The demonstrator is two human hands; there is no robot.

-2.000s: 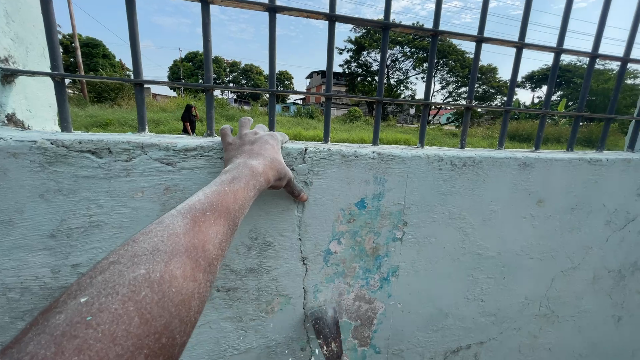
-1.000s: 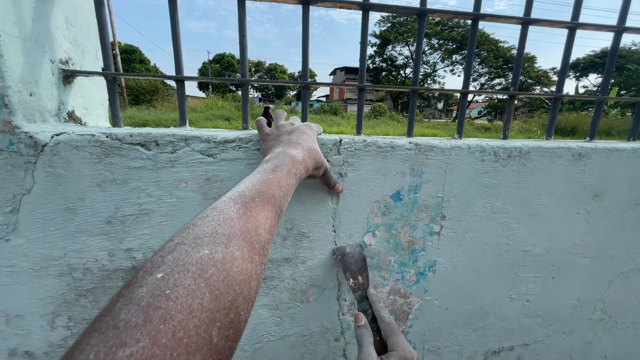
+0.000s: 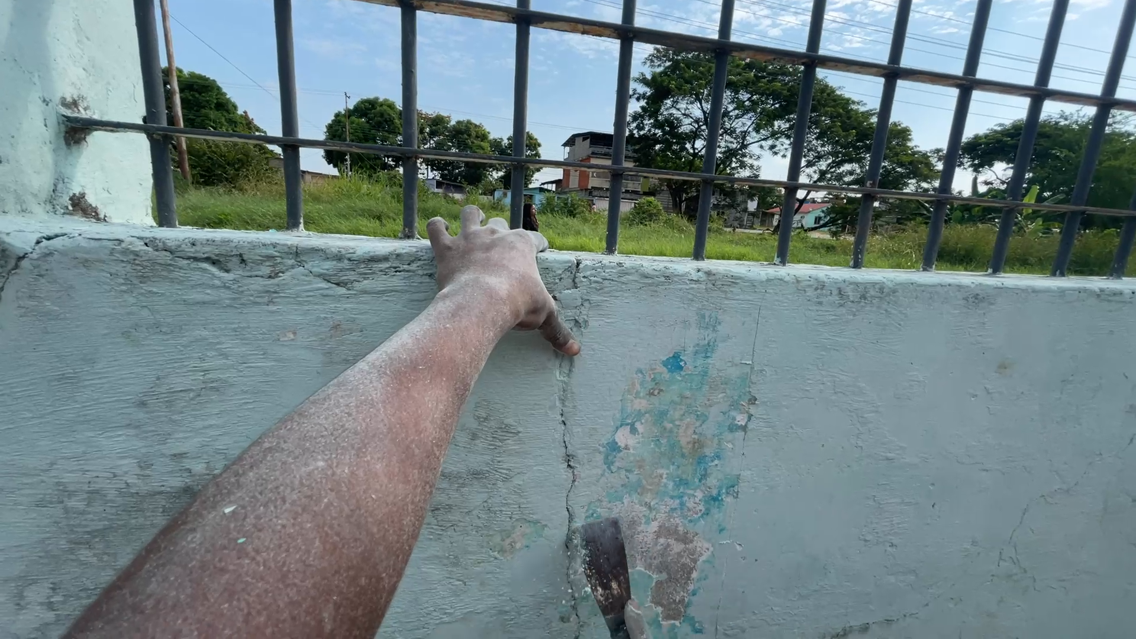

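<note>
My left hand (image 3: pixel 497 275) rests over the top edge of a pale green painted masonry wall (image 3: pixel 887 426), fingers spread on the ledge and thumb down on its face beside a vertical crack (image 3: pixel 568 461). A putty knife (image 3: pixel 606 568) with a dark, worn blade lies against the wall just right of the crack, at the lower middle. Only a fingertip of my right hand (image 3: pixel 635 619) shows at the knife's lower end; the rest is below the frame. Scraped paint, with blue layers and bare grey plaster (image 3: pixel 670 559), spreads right of the blade.
Dark metal bars (image 3: pixel 621 133) rise from the wall's top, with horizontal rails across them. A rough pillar (image 3: pixel 80 115) stands at the left. Grass, trees and buildings lie beyond the bars. Another crack runs down the wall at far left.
The putty knife and my right hand came further into view one second ago, and sit lower in the frame now. My left hand stays on the wall's top edge.
</note>
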